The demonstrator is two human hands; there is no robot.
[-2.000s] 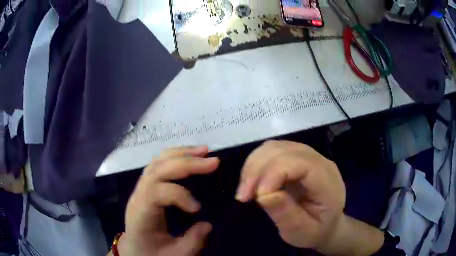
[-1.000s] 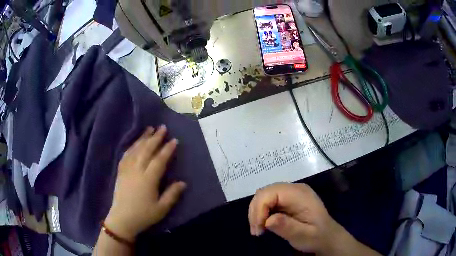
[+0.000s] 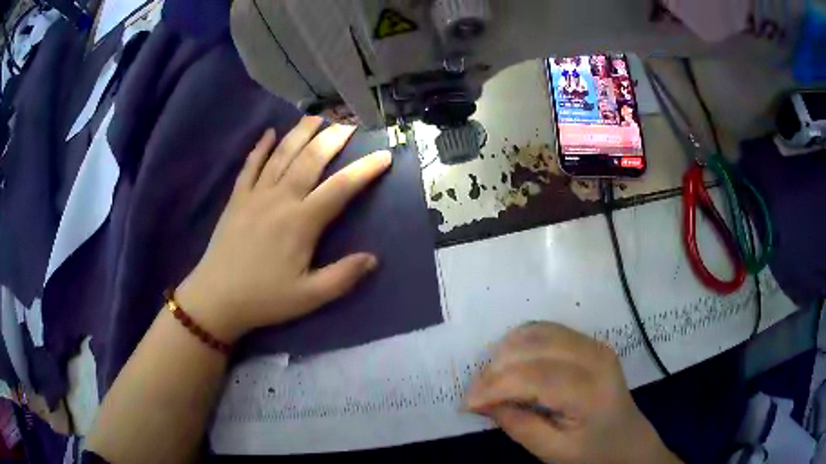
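Observation:
A dark purple-grey fabric panel [image 3: 385, 290] lies flat on the white table, its top right edge at the presser foot [image 3: 398, 136] of the sewing machine [image 3: 317, 54]. My left hand [image 3: 294, 227] lies flat on the panel with its fingers spread, fingertips just left of the foot. My right hand [image 3: 552, 390] is curled over the table's front edge, right of the panel and apart from it. Its fingertips are pinched together; whether something thin is between them I cannot tell.
A lit smartphone [image 3: 598, 118] stands right of the machine head, with a black cable [image 3: 620, 263] running to the front edge. Scissors with red and green handles [image 3: 715, 227] lie farther right. Heaped fabric [image 3: 54, 163] is at the left. Pale cut pieces [image 3: 770, 421] are at the lower right.
The panel and my left hand have moved forward to the presser foot. My right hand has moved slightly right, still curled. The view has shifted, showing more of the machine.

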